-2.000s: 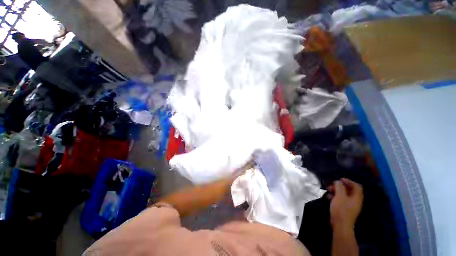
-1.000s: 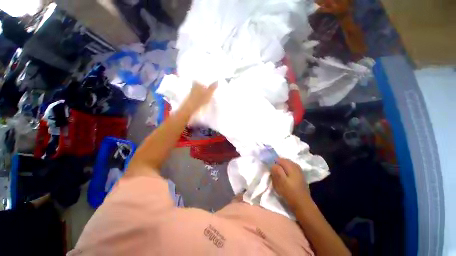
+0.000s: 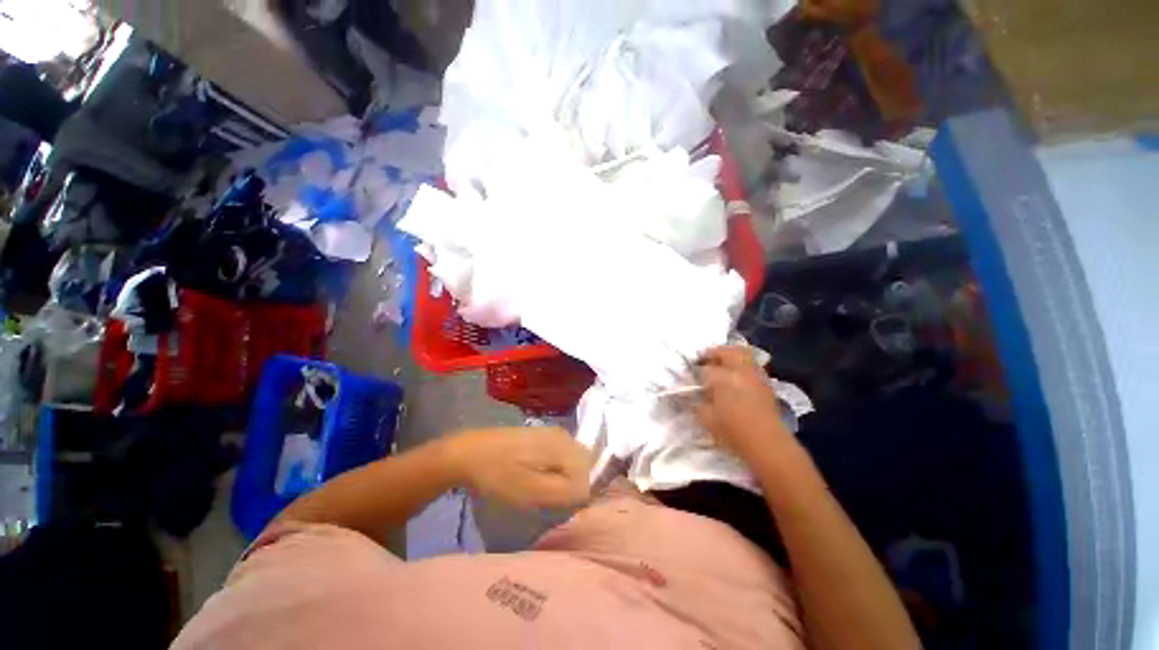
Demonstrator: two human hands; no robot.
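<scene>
A large bundle of white pieces spreads over a red plastic basket and reaches down to my lap. It glares, so its layers are hard to tell apart. My right hand is closed on the near end of the white bundle, with curled fingers. My left hand is just left of the bundle's near end, slightly blurred and curled like a fist. Whether it pinches anything is not clear.
A blue crate and another red basket stand on the floor at the left. A fanned white bundle lies right of the basket. The table's blue and grey edge runs down the right, with a brown cardboard piece at its far end.
My left hand has come back from the middle of the bundle towards my body. My right hand has moved slightly up on the cloth. The pale blue piece by it no longer shows.
</scene>
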